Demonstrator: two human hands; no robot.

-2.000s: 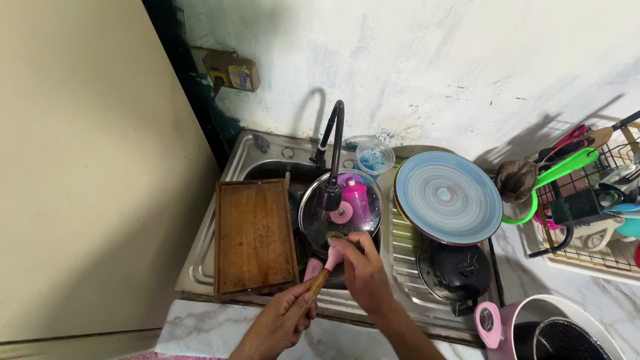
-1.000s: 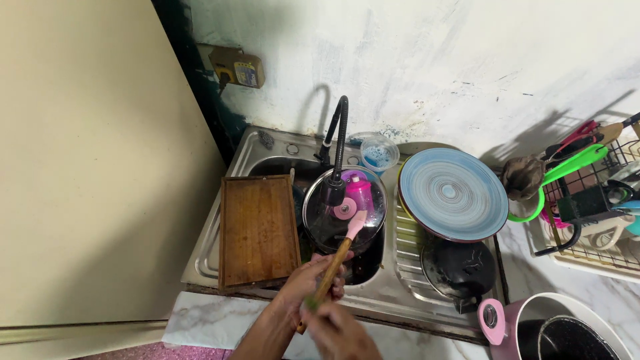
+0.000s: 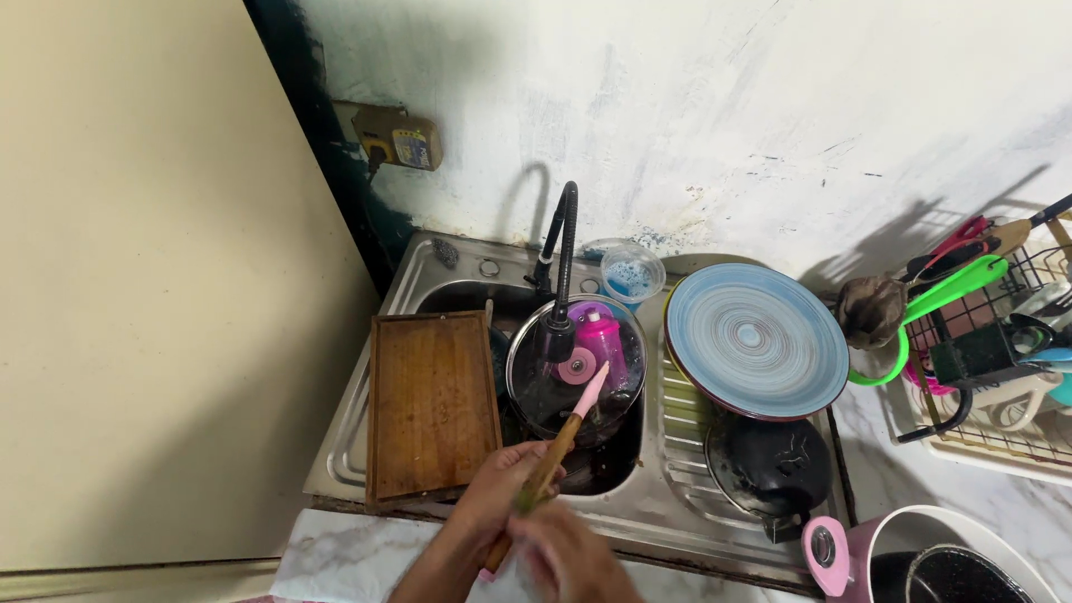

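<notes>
My left hand (image 3: 501,490) grips a wooden-handled utensil (image 3: 554,456) with a pink end, which points up over the sink. Blurred, my right hand (image 3: 569,548) is at the lower part of the handle, with something green, perhaps a sponge, between its fingers and the wood. Beyond the pink end, a glass lid (image 3: 536,402) lies in the sink basin with a bright pink bottle (image 3: 603,339) and a round pink knob (image 3: 577,366) at it. The black faucet (image 3: 565,251) arches above the lid.
A wooden tray or board (image 3: 431,402) lies across the basin's left side. Behind the basin stands a plastic tub of blue suds (image 3: 630,275). On the drainboard are a blue plate (image 3: 758,339) and a black pan (image 3: 770,465). A pink pot (image 3: 888,544) and a dish rack (image 3: 1034,276) stand right.
The hands have moved from near the pink end down along the wooden handle. The utensil's pink end, partly covered two seconds ago, now shows.
</notes>
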